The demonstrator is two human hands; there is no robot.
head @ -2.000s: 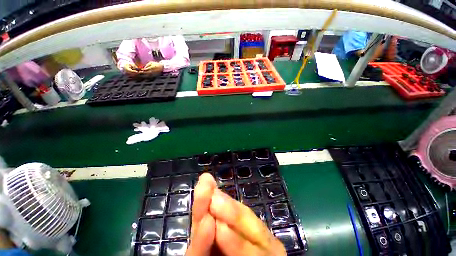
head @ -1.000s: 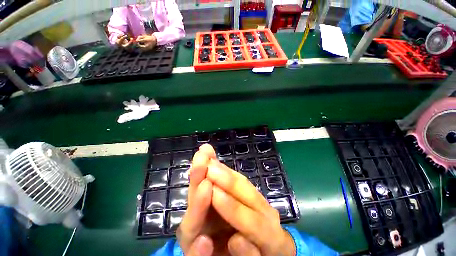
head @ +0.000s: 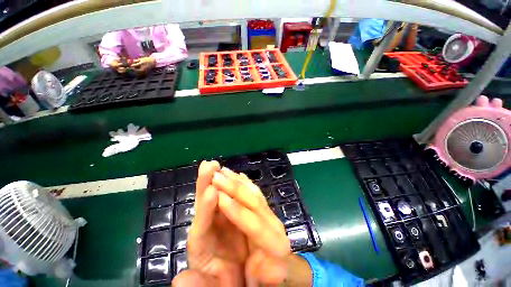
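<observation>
My left hand (head: 203, 224) and my right hand (head: 253, 216) are bare and pressed together, fingers straight and close, tips pointing away from me. No object shows between them; the space between the palms is hidden. They are above a shiny black blister tray (head: 161, 216) of square pockets and hide its middle. Dark rounded-square parts sit in pockets on its right side. A second black tray (head: 392, 191) to the right holds several small round and square pieces, some silver, one pinkish.
A blue stick (head: 368, 224) lies between the trays. A crumpled white glove (head: 128, 140) lies on the green belt. A white fan (head: 35, 224) is at left, a pink fan (head: 475, 143) at right. Across the line are an orange-red tray (head: 246, 85) and a person in pink (head: 162, 45).
The camera view has shifted to the right, so the trays, glove and fans appear farther left. The hands stay pressed together, tips still pointing away.
</observation>
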